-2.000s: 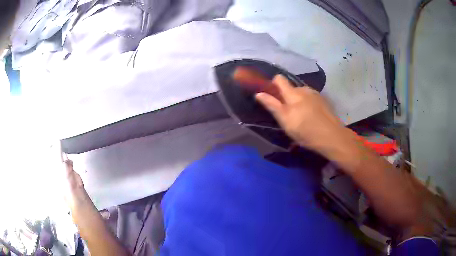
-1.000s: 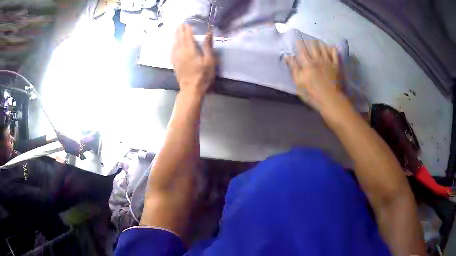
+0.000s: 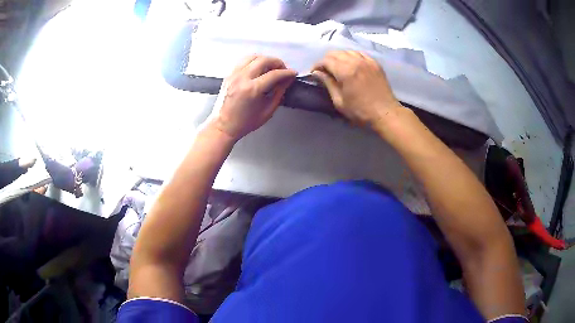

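Note:
A light grey garment piece (image 3: 252, 47) lies over a long, dark padded sleeve board (image 3: 315, 101). My left hand (image 3: 252, 94) and my right hand (image 3: 356, 85) pinch the near edge of the piece between thumbs and fingers, close together over the board. Any seam under the fingertips is hidden. The iron (image 3: 504, 180) stands at the right, beside my right forearm, with an orange-red sleeve at its rear. No hand is on it.
Grey cloth (image 3: 353, 12) lies at the far side. Dark grey layers (image 3: 523, 57) lie at the far right edge. A bulky grey cloth bundle (image 3: 220, 252) is below the near table edge. Glare covers the left. Part of another person's hand (image 3: 25, 164) shows at far left.
The iron, earlier in my right hand, now stands at the right. Both hands have moved from flat and apart on the cloth to close together, pinching its near edge.

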